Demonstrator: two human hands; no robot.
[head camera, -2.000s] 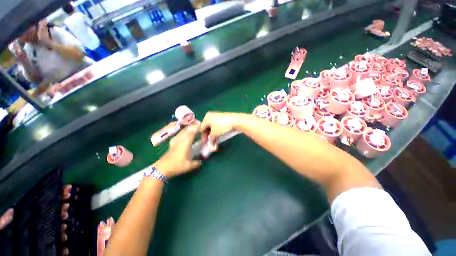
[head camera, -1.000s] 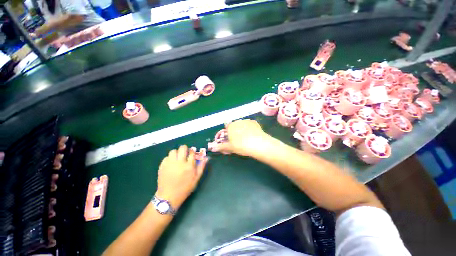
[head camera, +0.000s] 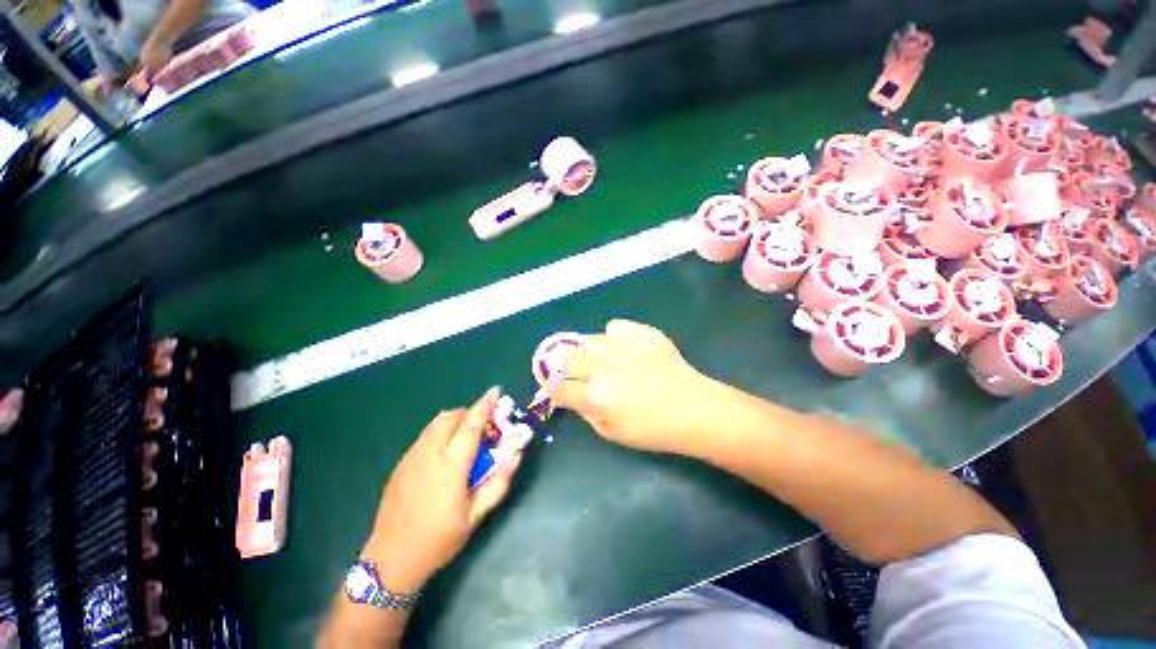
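Note:
My left hand (head camera: 437, 491), with a watch at the wrist, holds a pink handle shell (head camera: 510, 432) that has a bright blue face between thumb and fingers. My right hand (head camera: 630, 385) holds a pink fan head (head camera: 558, 360) by its near side, just right of and above the handle shell. Small dark strands, which look like lead wires (head camera: 541, 408), show between the two parts. The fingertips of my right hand partly hide the head. Whether the wires join the two parts cannot be told.
Many fan heads (head camera: 866, 332) are piled at right. A joined head and handle (head camera: 512, 211) and a single head (head camera: 389, 252) lie beyond the white stripe (head camera: 482, 306). A handle shell (head camera: 264, 498) lies beside black trays (head camera: 89, 482) at left. Another person's arm (head camera: 171, 32) shows at upper left.
The view has shifted, so the belt items sit higher and further right. The blue face in my left hand and the fan head at my right hand now show more clearly.

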